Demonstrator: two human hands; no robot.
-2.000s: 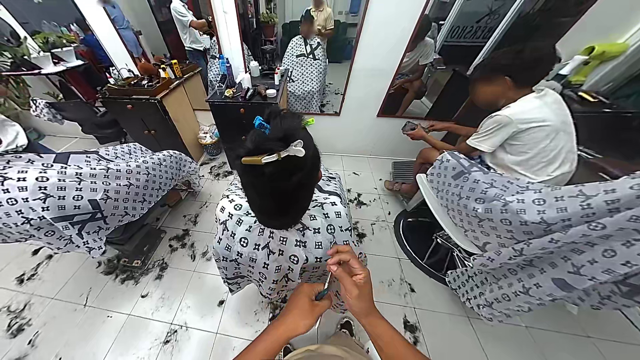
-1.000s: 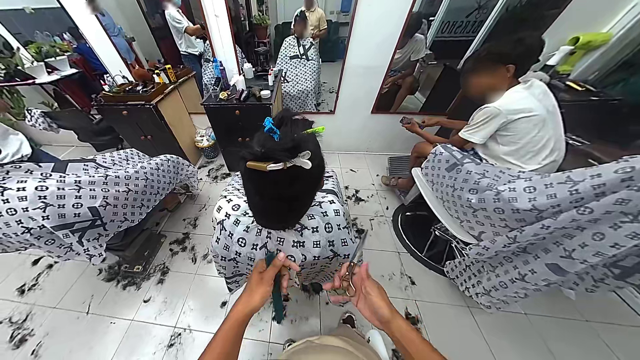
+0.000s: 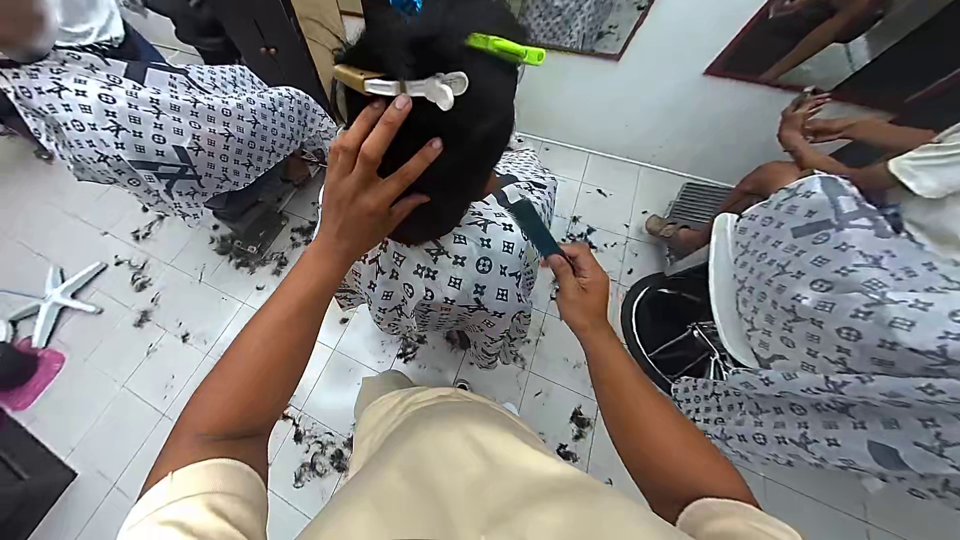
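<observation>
Before me is a person's head with black hair (image 3: 457,142), the shoulders covered by a patterned white barber cape (image 3: 450,285). A tan-and-white hair clip (image 3: 409,86) holds the hair at the back, a lime-green clip (image 3: 506,49) sits at the right, and part of a blue clip (image 3: 407,6) shows on top. My left hand (image 3: 375,172) rests on the back of the head with fingers spread, fingertips just below the tan-and-white clip. In my right hand (image 3: 579,285) is a dark green comb (image 3: 534,226), its far end beside the neck. Whether scissors are also in that hand cannot be seen.
Caped people sit at the left (image 3: 187,120) and right (image 3: 847,285). A round black chair base (image 3: 660,330) stands at the right. Cut hair (image 3: 319,454) lies on the tiled floor. A white star-shaped chair base (image 3: 54,304) is at the far left.
My left hand has moved up onto the head. The comb, in my left hand one second ago, is now in my right hand beside the neck. The view has moved closer and tilted down.
</observation>
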